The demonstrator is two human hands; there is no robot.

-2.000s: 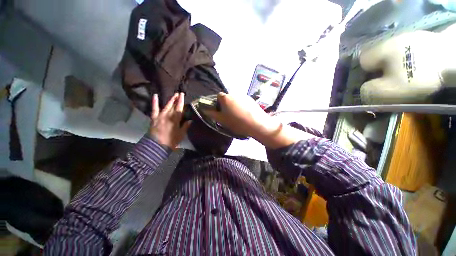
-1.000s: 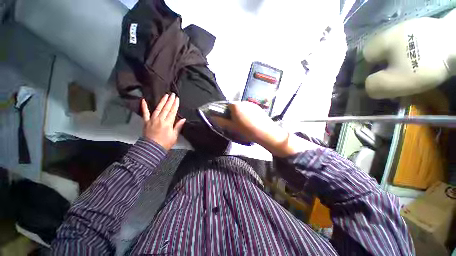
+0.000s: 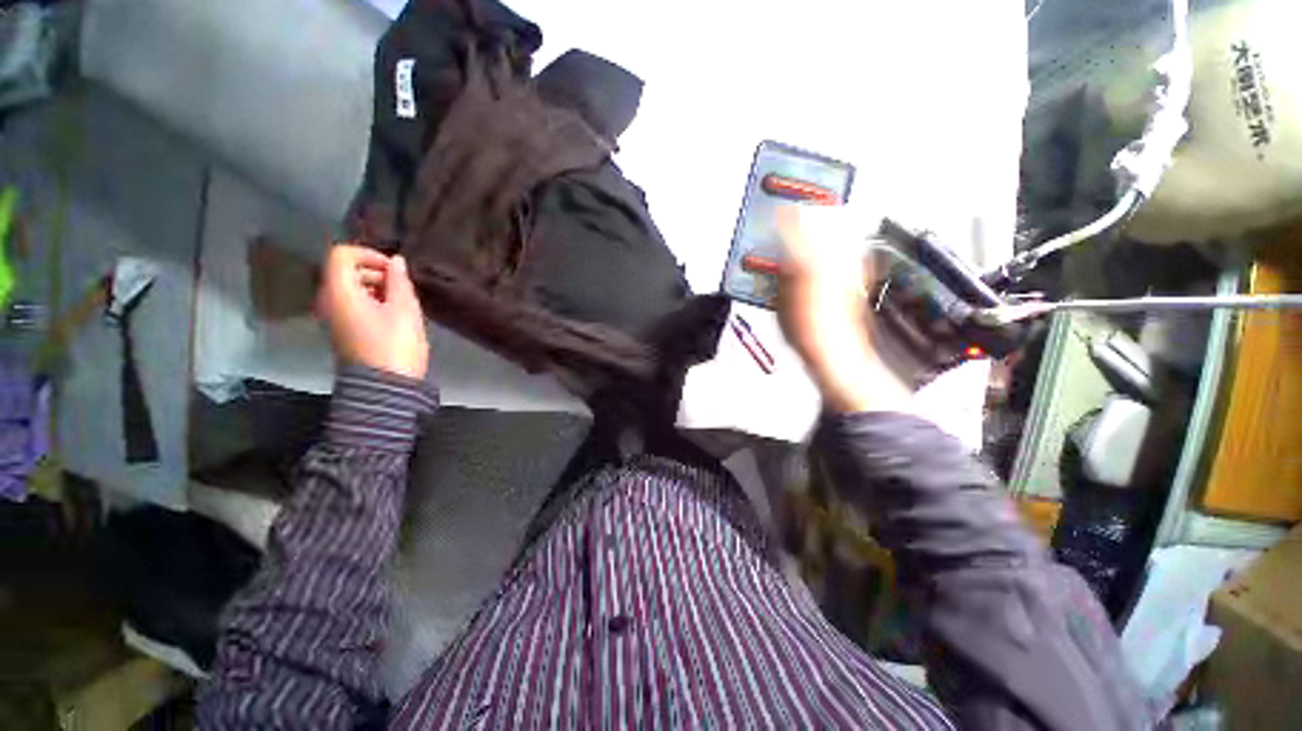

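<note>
The dark brown and black garment (image 3: 521,214) lies in a heap at the upper left, with a small white label. My left hand (image 3: 374,311) is at its left edge with curled fingers, pinching the cloth. My right hand (image 3: 828,293) is blurred, right of the garment and partly over the iron rest (image 3: 754,239), a grey-blue tray with two red bars. The dark steam iron (image 3: 950,293) is just right of my right hand, with a small red light. Whether my fingers still grip it is unclear.
Small red snips (image 3: 750,343) lie below the rest on the white table cover (image 3: 685,72). A pale hose (image 3: 1099,222) runs from the iron to the upper right. A thin rod (image 3: 1171,303) crosses the right side. A cream padded form (image 3: 1221,157) is at upper right.
My right hand and the iron have moved right, off the garment to beside the rest. My left hand has moved left from flat on the cloth to its edge, fingers now curled.
</note>
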